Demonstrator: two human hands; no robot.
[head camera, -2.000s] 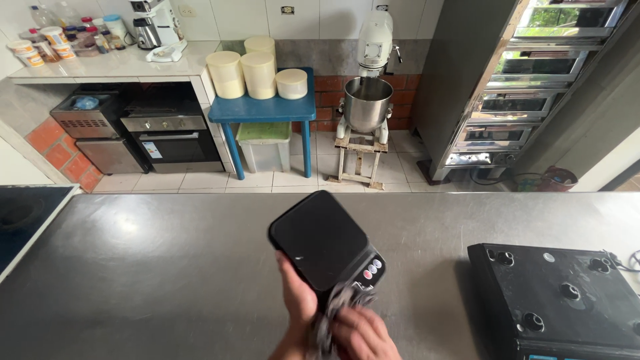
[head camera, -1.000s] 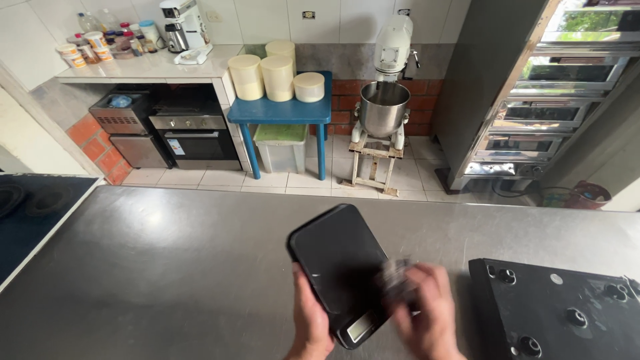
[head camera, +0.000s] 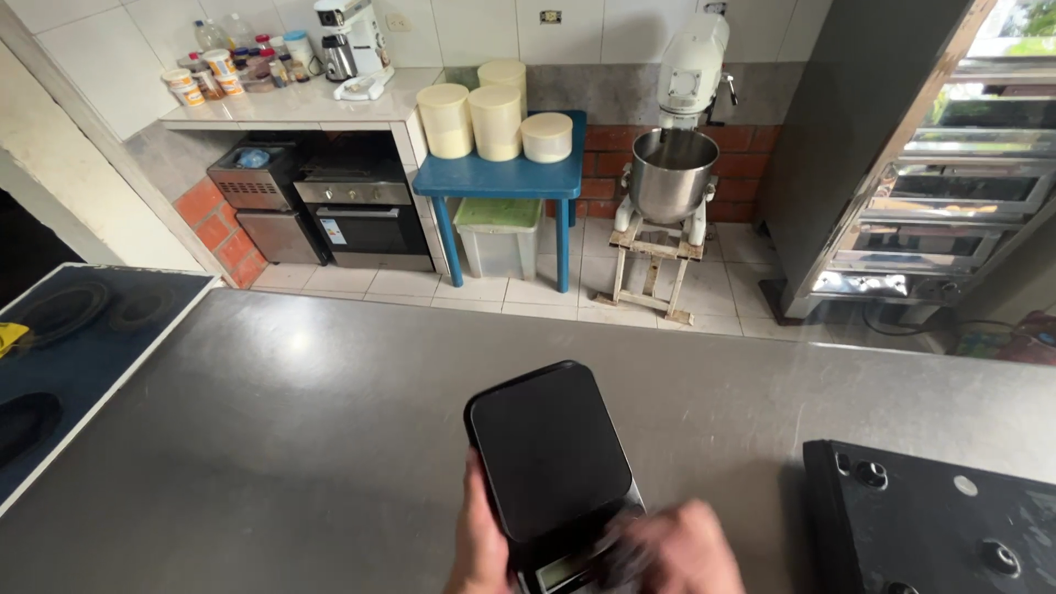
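A black digital kitchen scale (head camera: 551, 452) is held tilted above the steel worktop, its flat platform facing up and its small display at the near end. My left hand (head camera: 480, 528) grips the scale along its left side. My right hand (head camera: 689, 549), blurred by motion, has a dark crumpled cloth (head camera: 623, 553) bunched in its fingers against the near right end of the scale, beside the display. The cloth and fingers hide part of the scale's control end.
The stainless steel worktop (head camera: 330, 429) spans the foreground. A black appliance with knobs (head camera: 949, 520) lies at the right, a dark cooktop (head camera: 99, 330) at the left. Beyond stand a blue table (head camera: 503, 175) with tubs, a stand mixer (head camera: 676, 173) and a stacked oven (head camera: 932, 181).
The cloth in my right hand, on the scale's near end two seconds ago, was at its right side one second ago and is now by the display. My left hand still holds the scale.
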